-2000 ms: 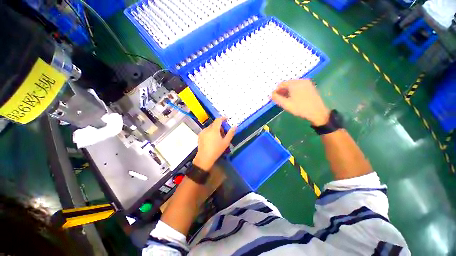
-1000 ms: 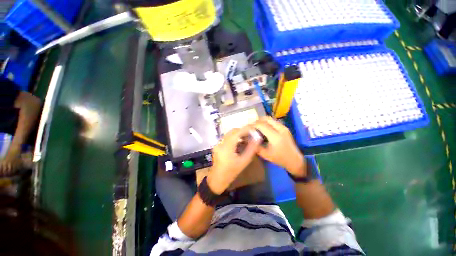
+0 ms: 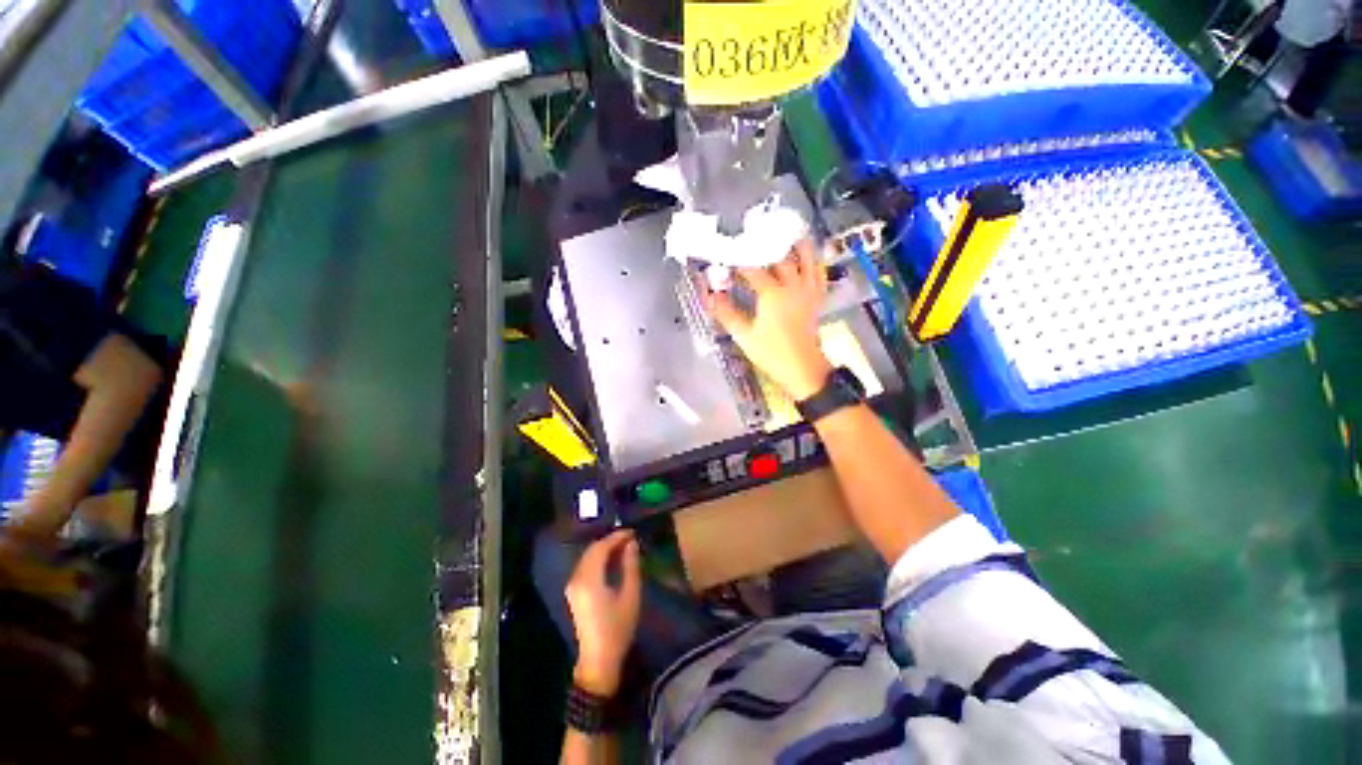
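My right hand (image 3: 769,321) reaches over the machine bed (image 3: 620,351), under the machine head (image 3: 642,53) with its yellow label. Its fingers are at the metal fixture, just below the white wrapping (image 3: 739,236) around the ram. Whether it holds a part is hidden. My left hand (image 3: 604,590) is low in front of the machine, left of the cardboard flap (image 3: 769,526), with its fingers curled; I cannot tell if anything is in it. A small white stick-like piece (image 3: 677,404) lies on the bed. The front panel has a green button (image 3: 653,490) and a red button (image 3: 765,465).
Blue trays with dense rows of white parts stand at the right, one lower (image 3: 1135,277) and one behind (image 3: 1016,53). Yellow-black posts stand right (image 3: 964,266) and left (image 3: 556,434) of the bed. A green conveyor (image 3: 351,374) runs at the left. Another person's arm (image 3: 82,434) shows at far left.
My hands were together in front of the bed. The right has moved forward to the fixture, and the left has moved down and left. Two seconds ago both were at the blue tray.
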